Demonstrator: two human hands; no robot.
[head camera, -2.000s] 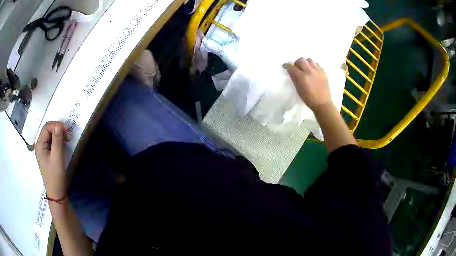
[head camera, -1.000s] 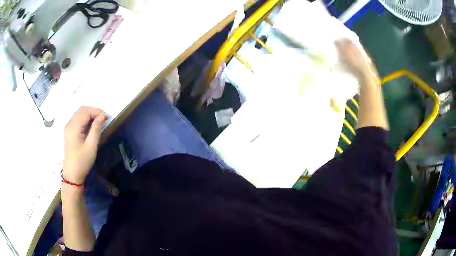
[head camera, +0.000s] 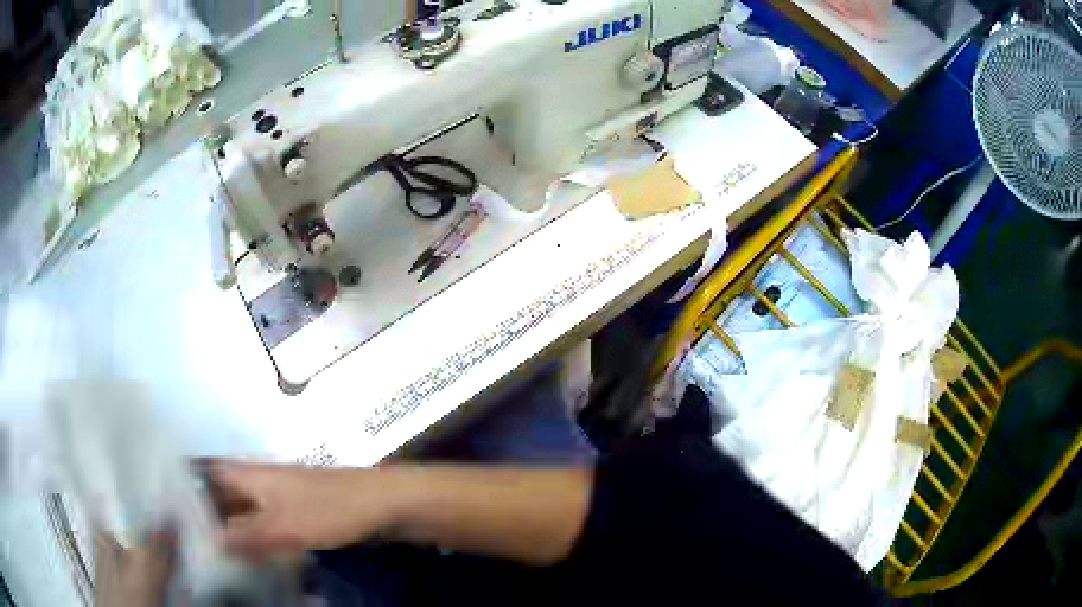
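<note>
White fabric (head camera: 113, 457) is at the left of the table, motion-blurred, its lower part between my two hands. My right hand (head camera: 279, 508) reaches across from the right, its fingers closed at the fabric's right side. My left hand (head camera: 133, 572) is low at the left, strongly blurred and partly covered by the fabric; its grip cannot be made out. The white Juki sewing machine (head camera: 534, 89) stands behind, its needle plate (head camera: 285, 306) right of the fabric.
Black-handled scissors (head camera: 433, 186) and pink snips (head camera: 451, 241) lie on the machine bed. A tan paper piece (head camera: 655, 190) lies further right. A tied white bundle with tan tags (head camera: 819, 415) is in the yellow wire cart (head camera: 759, 267). White pieces (head camera: 125, 89) are heaped upper left. A fan (head camera: 1030, 119) is upper right.
My right hand has left the cart and crossed to the table's left side. My left hand is now lower, beside blurred fabric. The view has swung left, and the tied bundle shows in the cart.
</note>
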